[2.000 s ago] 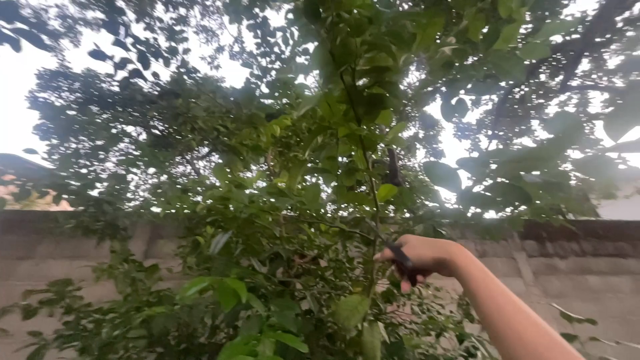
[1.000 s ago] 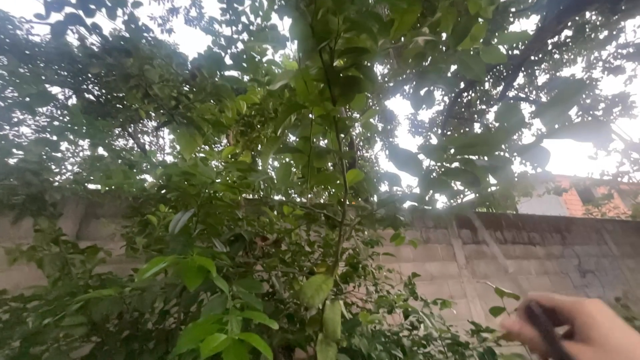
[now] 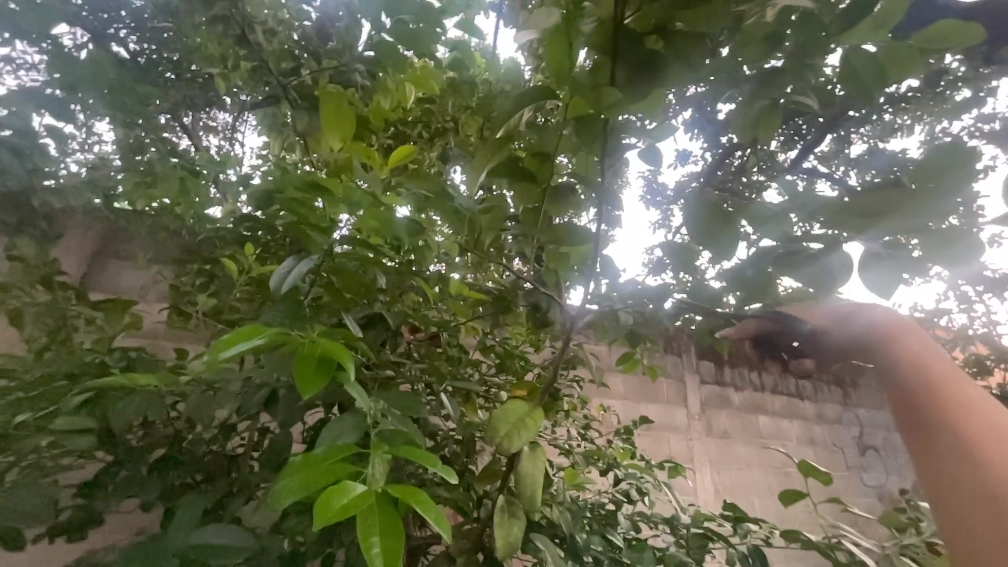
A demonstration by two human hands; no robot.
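My right hand [image 3: 803, 335] reaches in from the right edge, its fingers closed around a dark-handled tool [image 3: 776, 335] that is blurred, so its kind cannot be told. The tool lies level with a fork in a thin branch [image 3: 579, 319], to the right of it; whether the two touch cannot be told. The branch rises through dense green leaves in the middle of the view. Bright green leaves [image 3: 342, 500] hang at the lower left, and paler, spotted leaves [image 3: 516, 425] hang beside the stem. My left hand is out of view.
A concrete block wall [image 3: 654, 402] runs behind the foliage, with dark stains along its top and painted marks at the right. Larger leaves [image 3: 819, 264] overhang the upper right. A thin leafy shoot [image 3: 815, 472] stands at the lower right.
My right hand has risen from the lower right corner, where it was a second ago, and is back beside the branch. The dark tool has stayed in its grip.
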